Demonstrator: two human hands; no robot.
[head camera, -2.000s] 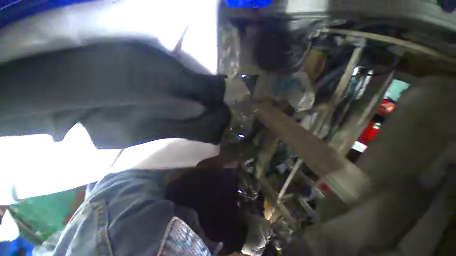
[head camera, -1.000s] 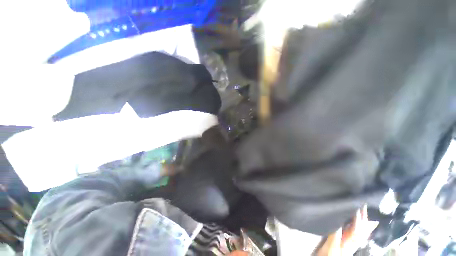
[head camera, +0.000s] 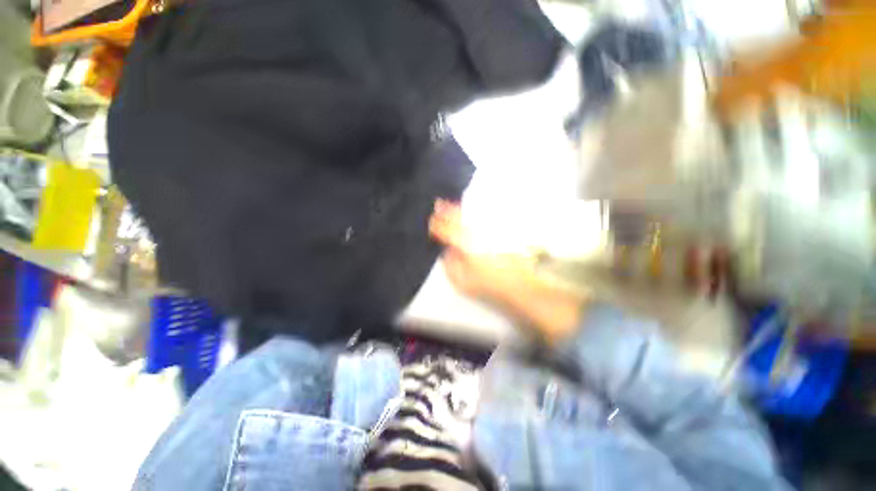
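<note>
A large black cloth (head camera: 279, 163) is heaped over the left and middle of the pale table (head camera: 519, 182). My right hand (head camera: 490, 278) is blurred and reaches in from the lower right, with its fingertips at the cloth's right edge. Whether the fingers grip the cloth cannot be told. My left hand is not seen; the left denim sleeve ends at the black cloth's lower edge.
A blurred dark and pale machine part (head camera: 634, 125) stands at the upper right. A blue tray (head camera: 792, 369) is at the lower right. A blue crate (head camera: 182, 336), a yellow bin (head camera: 67, 206) and an orange-rimmed tray (head camera: 91, 24) are at the left.
The view has swung from the cloth and clutter to the sewing table. The black cloth now lies at left and centre, and my right hand has come into view.
</note>
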